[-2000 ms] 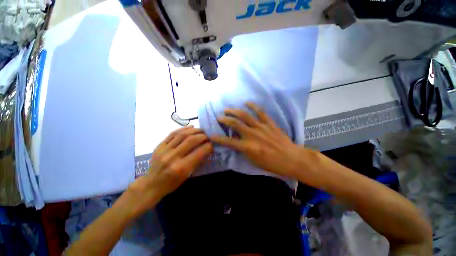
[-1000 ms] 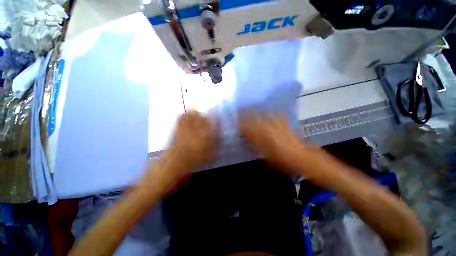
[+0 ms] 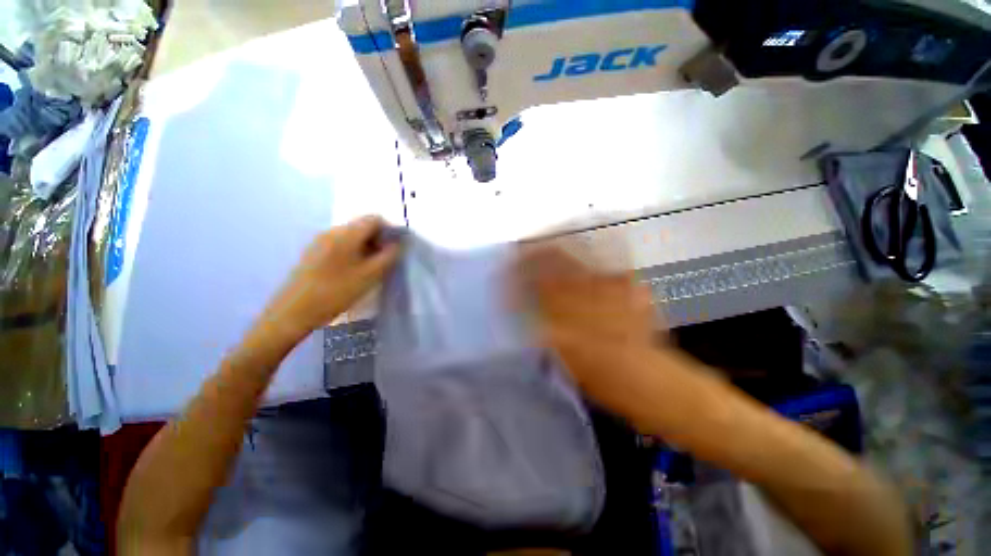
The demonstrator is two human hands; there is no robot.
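Observation:
A light blue cut panel (image 3: pixel 478 434) lies over the front table edge and hangs to my lap, its top edge on the machine bed in front of the needle area. My left hand (image 3: pixel 353 261) pinches the panel's top left corner. My right hand (image 3: pixel 581 299) is blurred and lies at the panel's right side; its fingers cannot be made out. The white JACK sewing machine head (image 3: pixel 587 54) is above, with its presser foot area (image 3: pixel 479 158) in bright lamp light, away from the cloth.
A stack of larger light blue panels (image 3: pixel 223 239) lies on the left of the table. Narrow strips (image 3: pixel 85 282) hang at the far left edge. Black-handled scissors (image 3: pixel 900 223) lie on a grey cloth at right. A ruler band (image 3: pixel 750 277) runs along the front edge.
The panel has come off the machine bed toward me and now hangs over my lap. My left hand has moved left with its corner; my hands are further apart.

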